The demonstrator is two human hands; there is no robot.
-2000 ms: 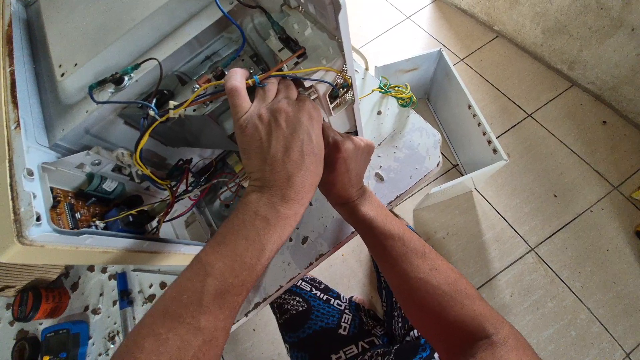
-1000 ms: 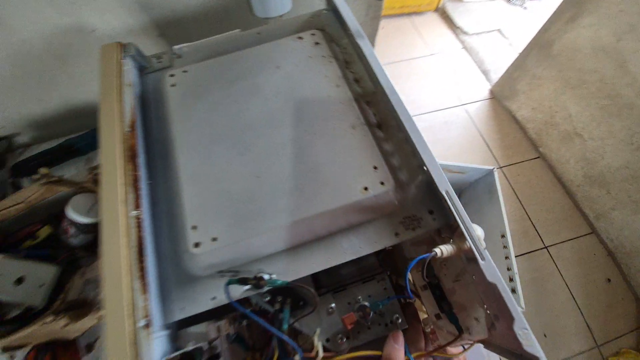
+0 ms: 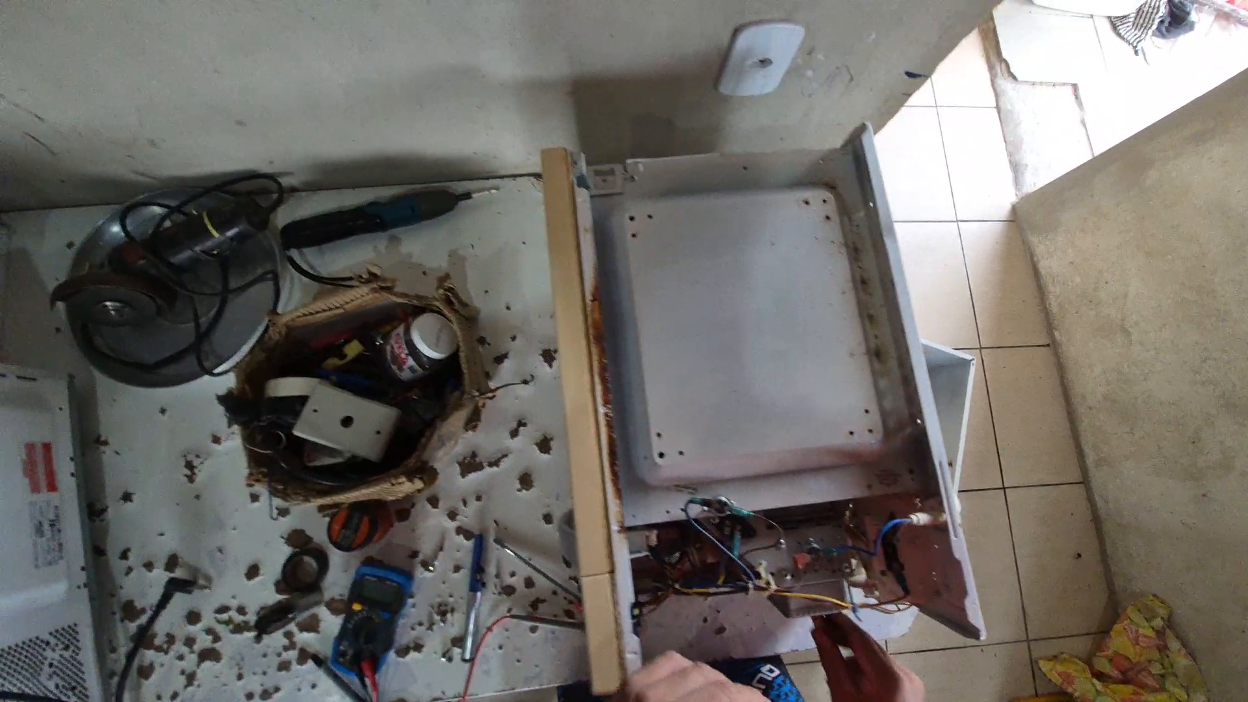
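The opened metal casing of a microwave oven (image 3: pixel 751 331) stands on the worn white tabletop, its electrical parts facing the bottom of the view. My left hand (image 3: pixel 687 680) is at the bottom edge beside the beige front panel (image 3: pixel 580 419); only its back shows and its fingers are hidden. My right hand (image 3: pixel 863 663) is just below the transformer-like metal part (image 3: pixel 809 600), fingers bent and partly in shadow; whether it holds anything cannot be made out. Yellow wires (image 3: pixel 819 597) and blue wires (image 3: pixel 721 546) cross the compartment above the hands.
Left on the tabletop are a torn cardboard box (image 3: pixel 458 390) of parts, a blue multimeter (image 3: pixel 372 614) with probe leads, a screwdriver (image 3: pixel 474 595), an orange tape measure (image 3: pixel 359 526), an angle grinder (image 3: pixel 195 234) and a soldering iron-like tool (image 3: pixel 375 216). A folded metal cover (image 3: pixel 951 400) is behind the casing.
Two seconds ago both hands were together over the wiring; now they are apart at the casing's lower edge. The view has swung to take in the tabletop and wall.
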